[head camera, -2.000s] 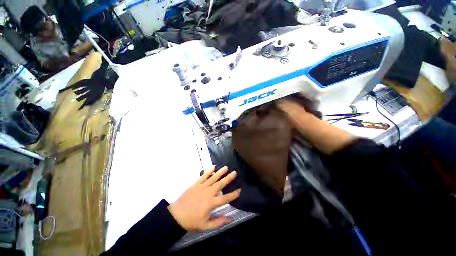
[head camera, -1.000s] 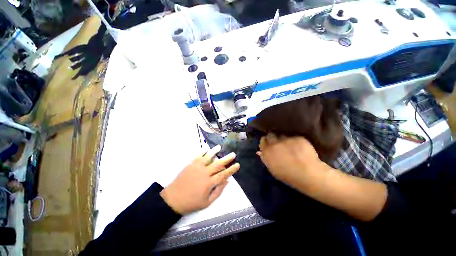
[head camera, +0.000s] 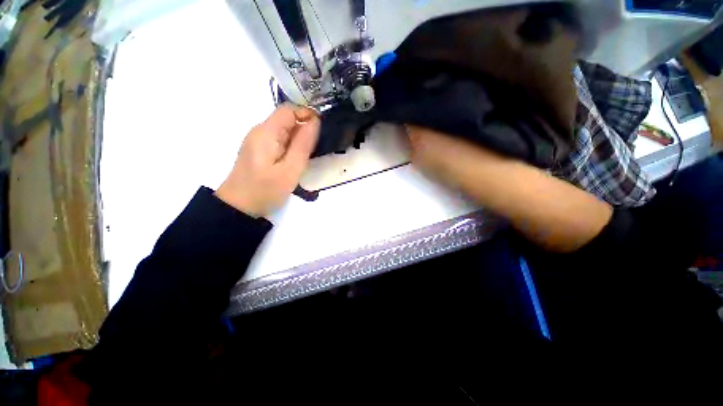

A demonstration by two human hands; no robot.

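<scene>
The sewing machine's head (head camera: 444,20) fills the top, its presser foot area and thread tension assembly (head camera: 353,73) above the cloth. The black band (head camera: 337,131) runs under the machine's left end. My left hand (head camera: 273,155) pinches the band's left end, thumb and forefinger together, just left of the presser foot. My right hand (head camera: 432,152) is under the dark cloth right of the needle; its fingers are hidden. Brown fabric (head camera: 507,55) is bunched above that wrist. Plaid fabric (head camera: 606,151) hangs right of it. The needle tip is hidden.
The white table (head camera: 380,210) has a ruler-marked front edge (head camera: 357,266). Taped brown cardboard (head camera: 47,206) covers the surface at left. A thin orange-and-green tool (head camera: 656,133) and a dark cable (head camera: 674,103) lie at right.
The view has moved closer to the needle area. My left hand has gone from open and flat to pinching the cloth by the presser foot. My right hand has slid under the dark cloth.
</scene>
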